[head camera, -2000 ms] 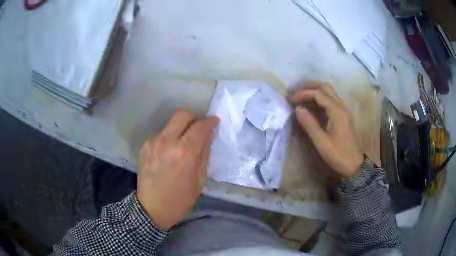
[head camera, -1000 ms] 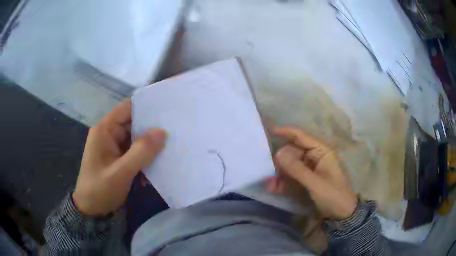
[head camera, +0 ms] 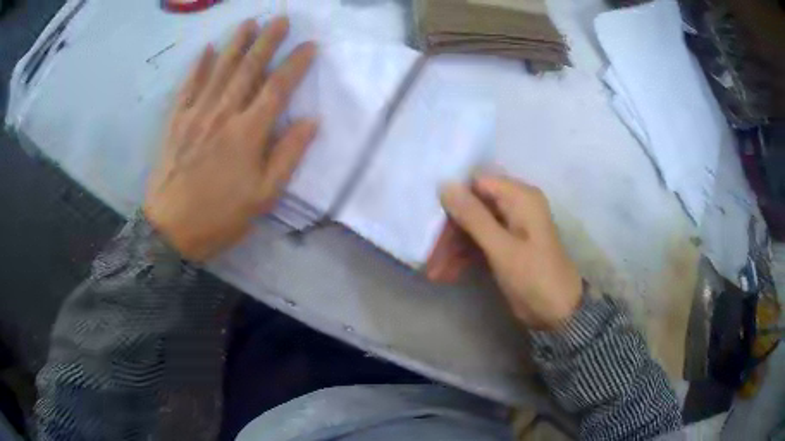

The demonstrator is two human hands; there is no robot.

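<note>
My left hand (head camera: pixel 225 142) lies flat with its fingers spread on a stack of white pieces (head camera: pixel 331 159), whose layered edges show at the front. My right hand (head camera: pixel 521 245) pinches the right lower corner of a white piece (head camera: pixel 426 164) between thumb and fingers. This piece is slightly blurred and lies at an angle beside the stack's top, with a dark line between them. Whether it is fully clear of the stack cannot be told.
A brown stack (head camera: pixel 495 33) lies at the top. A pile of white pieces (head camera: pixel 663 95) is at the upper right. A red loop handle (head camera: pixel 189 4) shows at the top left. The dark iron (head camera: pixel 727 332) and a yellow-handled tool (head camera: pixel 764 323) are at the right edge. The table edge (head camera: pixel 349 329) curves in front.
The white piece was held up in both hands and is now lower by the stack, in my right hand alone. My left hand has let go and moved up onto the stack. The view has shifted.
</note>
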